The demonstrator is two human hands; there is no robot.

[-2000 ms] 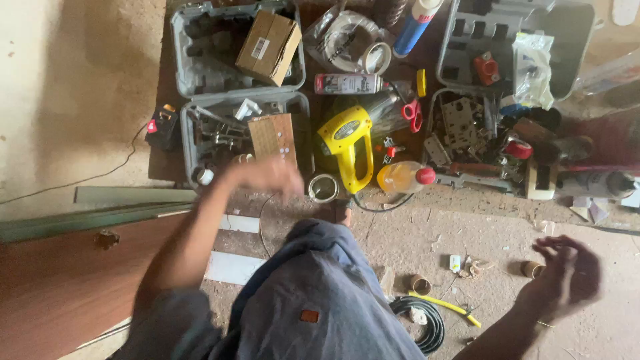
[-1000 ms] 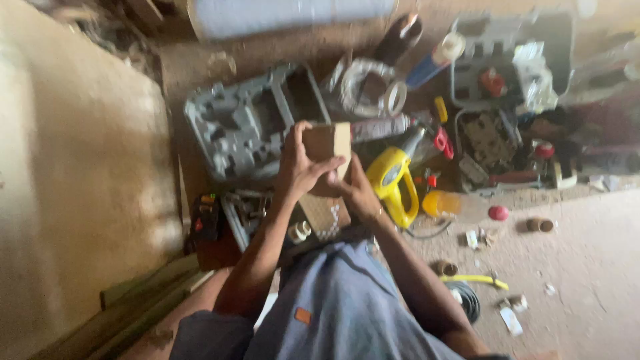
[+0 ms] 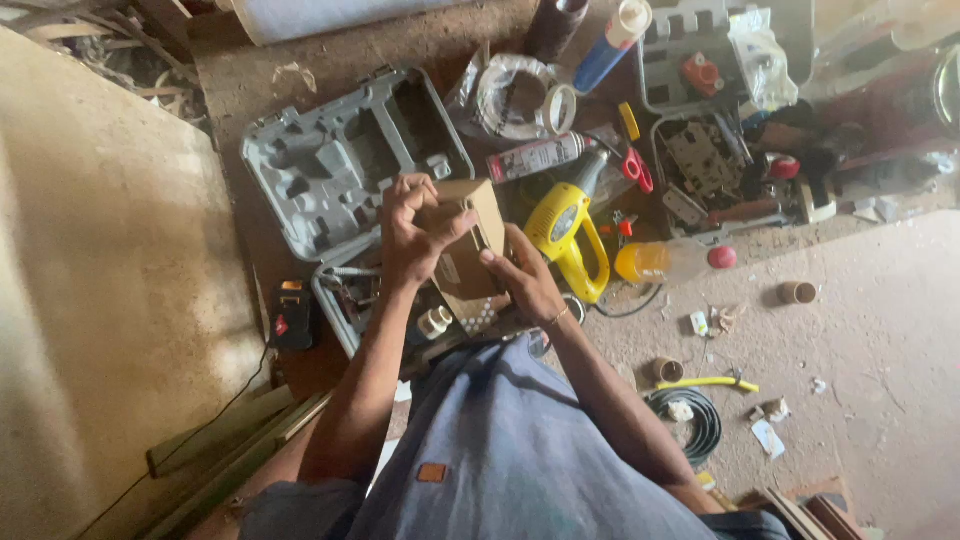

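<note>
Both of my hands are on a small brown cardboard box (image 3: pixel 489 214) with its top flap raised. My left hand (image 3: pixel 420 232) grips its upper left side, fingers curled over the edge and thumb across the opening. My right hand (image 3: pixel 529 277) holds the lower right side, thumb at the rim. What the box contains is hidden. Behind it lies a grey plastic tool case (image 3: pixel 337 161), its moulded lid spread back. A yellow heat gun (image 3: pixel 562 225) lies just right of my right hand. Below the box are a perforated piece (image 3: pixel 480 313) and a cream pipe fitting (image 3: pixel 435 322).
Around the work area are a spray can (image 3: pixel 536 157), red-handled scissors (image 3: pixel 637 171), a bottle of orange liquid (image 3: pixel 652 261) and a second case of metal parts (image 3: pixel 705 161). Coiled dark hose (image 3: pixel 701 431) lies at lower right, wooden boards (image 3: pixel 247 457) at lower left.
Two seconds ago the box lay on the open case and my hands were apart; now both hold it. Its flap is now raised. The view has shifted and turned.
</note>
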